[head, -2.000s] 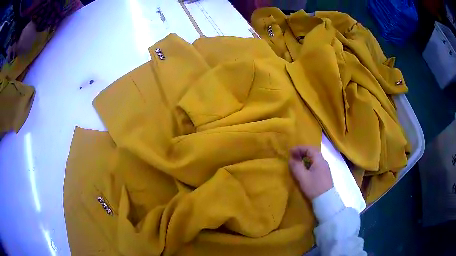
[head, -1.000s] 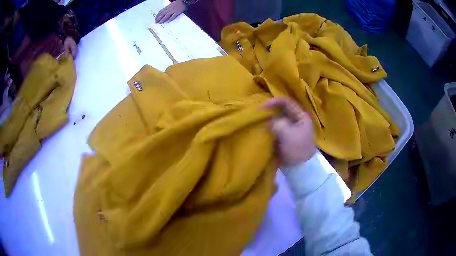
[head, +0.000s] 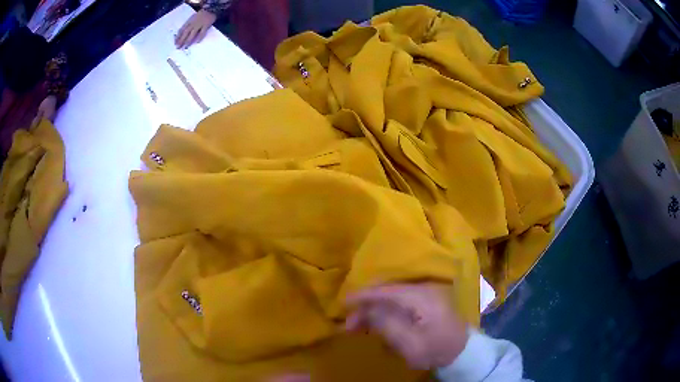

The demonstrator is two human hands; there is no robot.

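A mustard-yellow jacket (head: 298,201) lies spread and folded over itself on the glossy white table. One sleeve end with a row of small shiny buttons (head: 191,301) lies at its lower left, another button row (head: 156,158) at its upper left. My right hand (head: 410,321) is blurred and lies over the lower right of the jacket, fingers pointing left; whether it grips cloth or holds anything is not clear. A sliver of skin at the bottom edge, apparently my left hand (head: 291,378), is almost wholly cut off.
A white bin (head: 578,153) heaped with yellow jackets (head: 447,112) stands against the table's right side. More white bins (head: 645,186) stand on the green floor at right. Another person's hand (head: 195,28) rests on the table's far end. At far left, another hand (head: 46,108) is by a yellow garment (head: 30,194).
My right hand has let the lifted cloth down and moved lower and nearer. The jacket now lies flatter, with a button row showing at lower left. The view has shifted right.
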